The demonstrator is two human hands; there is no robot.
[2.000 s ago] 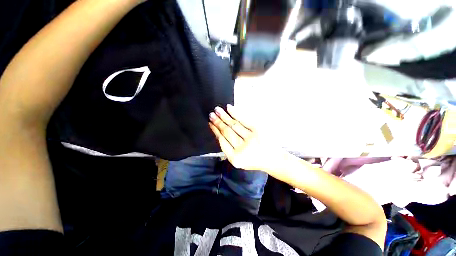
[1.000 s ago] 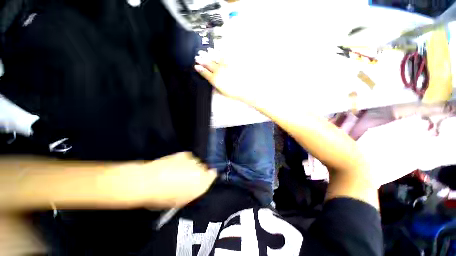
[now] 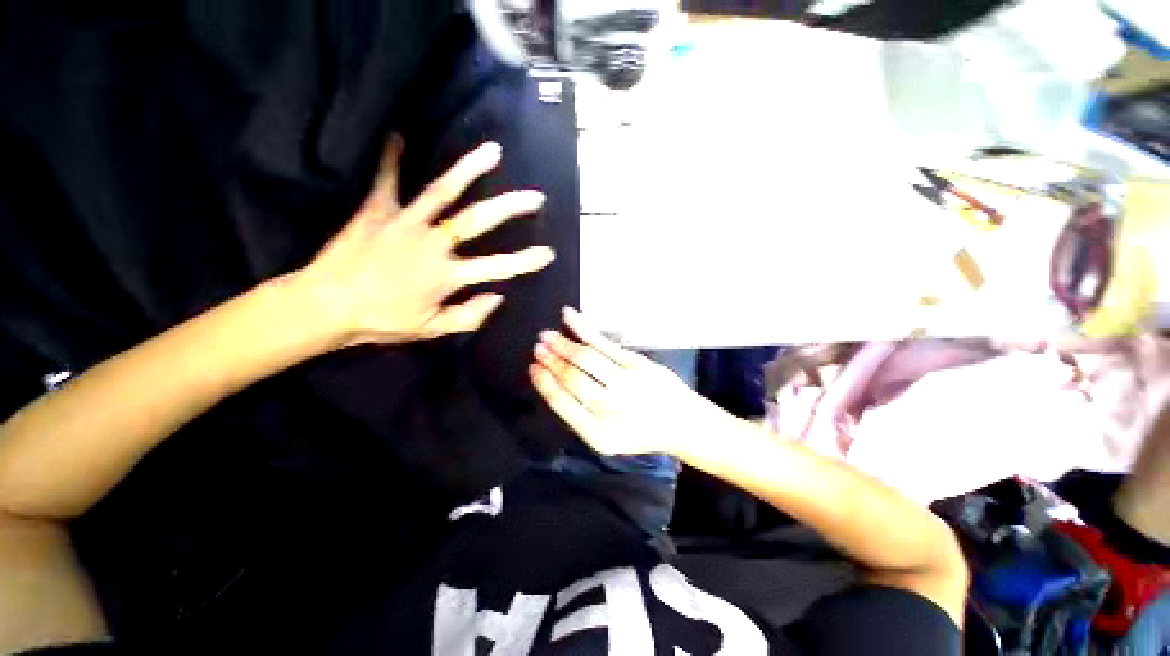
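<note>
The black garment covers the left side and runs down over the lap. Its straight band edge lies along the white table, with a small grey-white label near the machine. My left hand lies palm down on the black cloth, fingers spread, holding nothing. My right hand is at the near end of the band edge, fingertips on the cloth. Whether it pinches the cloth is hidden. Metal parts of the sewing machine show at the top, partly cut off.
The white table is right of the garment. Thread snips, a tan tape piece and dark red-handled scissors lie at its right. Pink fabric is below the table edge. Part of another person's arm shows at far right.
My left hand has moved from near my lap up onto the cloth and spread open. The band edge now lies straight beside the table, label showing. My right hand is lower in view.
</note>
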